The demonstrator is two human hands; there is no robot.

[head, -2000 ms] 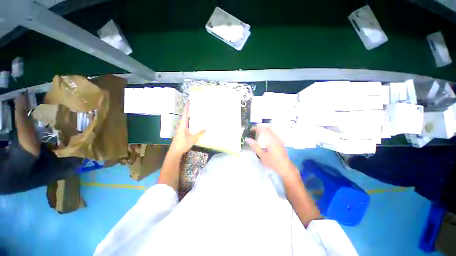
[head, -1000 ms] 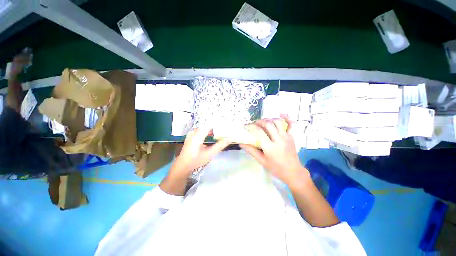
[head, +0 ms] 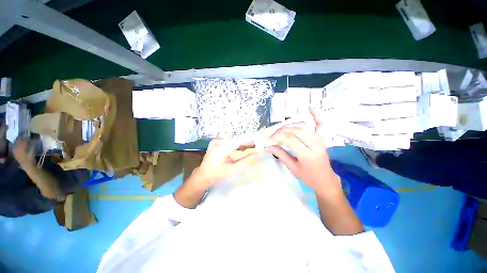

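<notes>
Both hands are close together in front of my chest, at the near edge of the bench. My left hand (head: 221, 160) and my right hand (head: 301, 146) hold a thin pale label sheet (head: 261, 137) between them, seen nearly edge-on and washed out. My right index finger points up off the sheet. Whether a sticker is at my fingertips cannot be told. A clear polybag of tangled white parts (head: 229, 106) lies on the bench just beyond my hands. White box rows stand left (head: 160, 103) and right (head: 374, 106) of it.
White packs (head: 271, 18) lie spaced on the green belt (head: 208, 40) behind the pale rail (head: 240, 72). A brown carton (head: 120, 122) is at left, with another worker's hand (head: 24, 152) beside it. A blue stool (head: 374, 197) stands on the floor at right.
The sheet first lay flat over the polybag, then was drawn back to my chest, uncovering the bag. Since one second ago, my right index finger has lifted.
</notes>
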